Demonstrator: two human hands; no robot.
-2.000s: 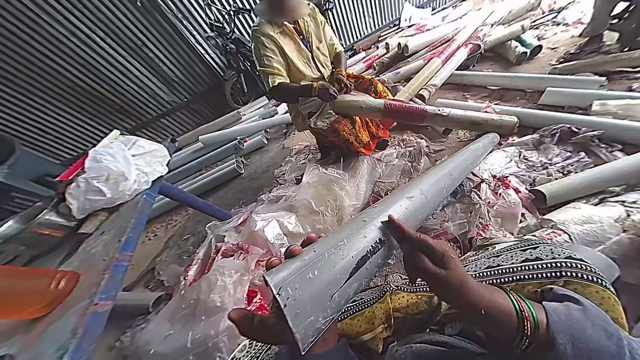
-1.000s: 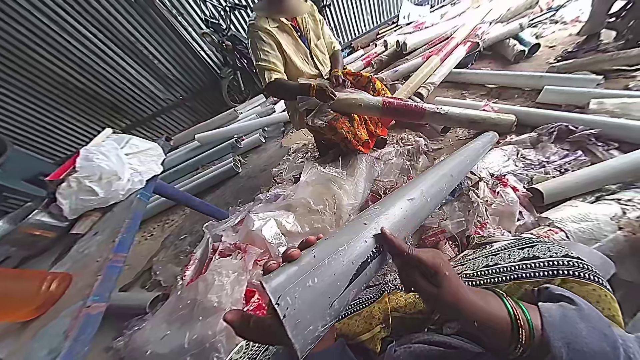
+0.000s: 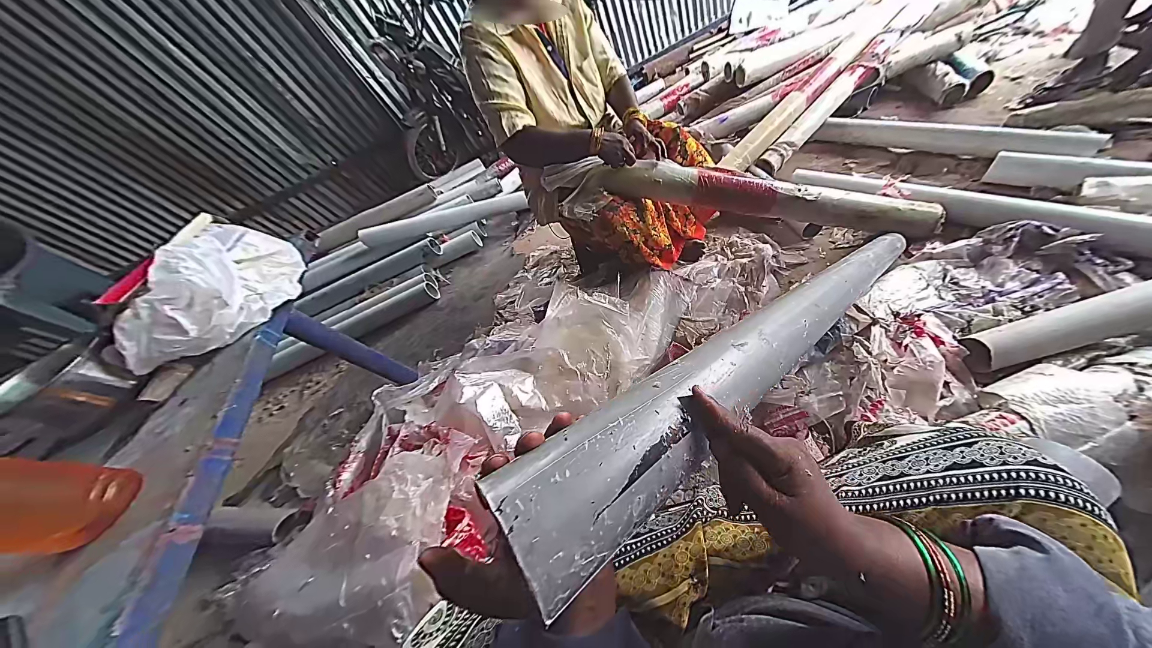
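Note:
A long grey plastic pipe (image 3: 693,387) lies slanting over my lap, its near end low in the middle of the view and its far end up to the right. Dark smears mark its side. My left hand (image 3: 513,558) grips the near end from below, thumb at the lower left and fingertips showing over the far side. Against the pipe's right side rests my right hand (image 3: 778,468), with its fingertips at a dark mark; whether it holds a small tool there cannot be told. Bangles circle that wrist. The near end's underside is hidden.
Crumpled plastic film (image 3: 576,351) covers the ground beyond the pipe. Across from me a person sits holding a wrapped pipe (image 3: 738,193). More pipes (image 3: 387,306) lie left and right. A blue metal frame (image 3: 202,486), a white plastic bag (image 3: 211,288) and an orange container (image 3: 63,504) are at left.
My right hand has shifted slightly along the pipe's side, and its index finger is less extended than two seconds ago. My left hand still grips the near end.

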